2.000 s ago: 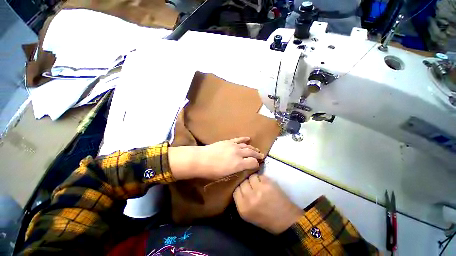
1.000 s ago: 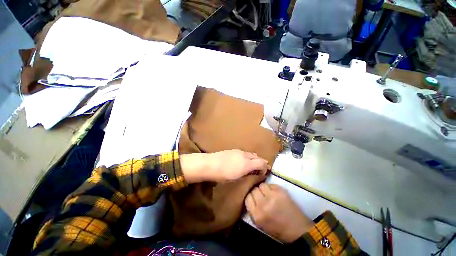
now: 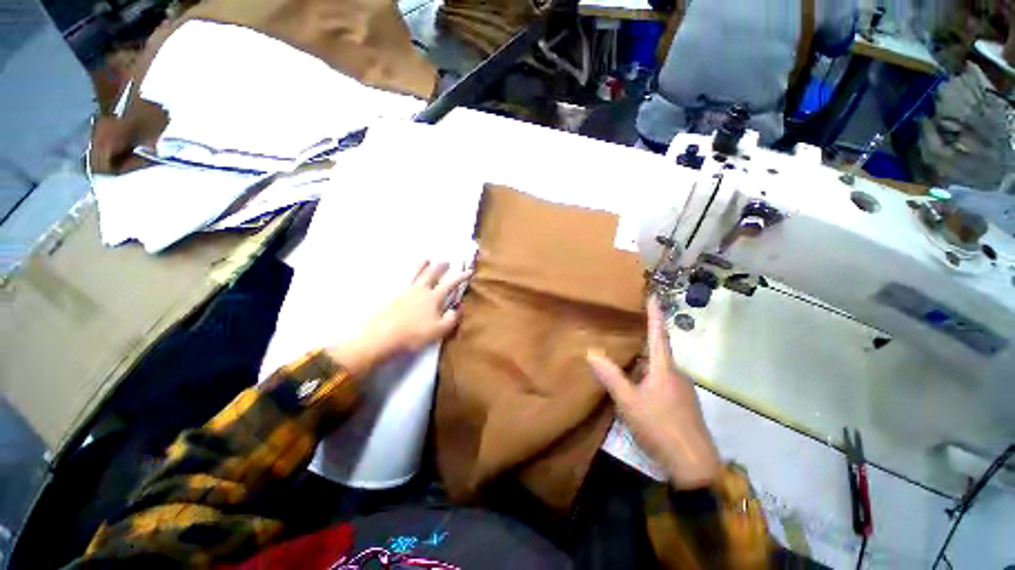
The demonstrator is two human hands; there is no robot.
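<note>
The brown fabric panel [image 3: 540, 334] lies on the machine table, its right edge at the presser foot and needle [image 3: 670, 281]. A white backing sheet [image 3: 367, 234] lies along its left side. My left hand [image 3: 414, 312] rests flat with fingers spread on the white sheet, fingertips at its border with the brown panel. My right hand [image 3: 659, 401] is at the panel's right edge, thumb and index finger apart, index fingertip just below the presser foot. It grips nothing that I can see.
The white sewing machine [image 3: 824, 245] stands at the right. Thread snips [image 3: 856, 481] lie right of my right hand. A heap of white pieces [image 3: 212, 167] and brown cloth [image 3: 323, 39] is at the upper left, above cardboard [image 3: 100, 323]. A grey chair [image 3: 729, 67] stands behind.
My left hand has moved left from the brown panel onto the white sheet. My right hand has opened and moved up towards the needle. The brown panel lies flatter, and the view has shifted.
</note>
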